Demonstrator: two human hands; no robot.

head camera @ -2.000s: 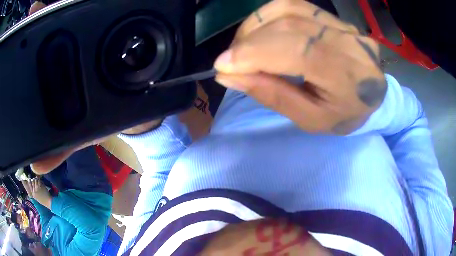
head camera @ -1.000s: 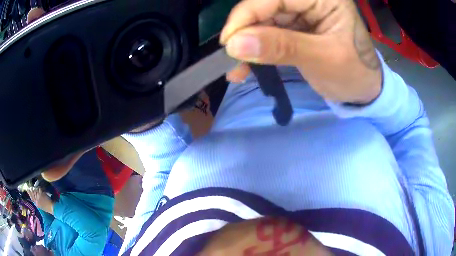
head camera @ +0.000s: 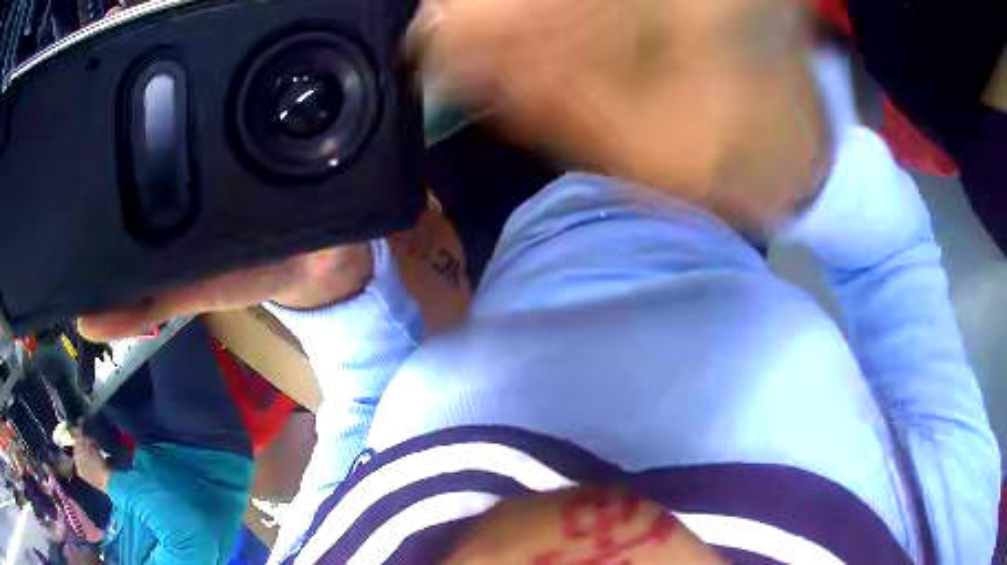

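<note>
The black portable video player (head camera: 232, 210) is held up at the upper left, its speaker side facing me. Its round speaker ring (head camera: 306, 105) and long oval recess (head camera: 161, 144) show. A small bright spot lies on the ring's lower edge. My left hand (head camera: 298, 278) holds the player from below and behind, with most of its fingers hidden. My right hand (head camera: 640, 94) is badly blurred at the upper middle, beside the player's right end. Its fingertips are unclear, and no tool shows in it.
A person in a teal top (head camera: 188, 497) is at the lower left. A red stool part (head camera: 260, 414) shows behind the left sleeve, and more red (head camera: 917, 138) at the upper right. Cardboard (head camera: 260, 353) shows below the player.
My right hand has turned and moved up and left towards the player's end; the flat dark tool no longer shows. The player has shifted slightly up, and its oval recess now catches light.
</note>
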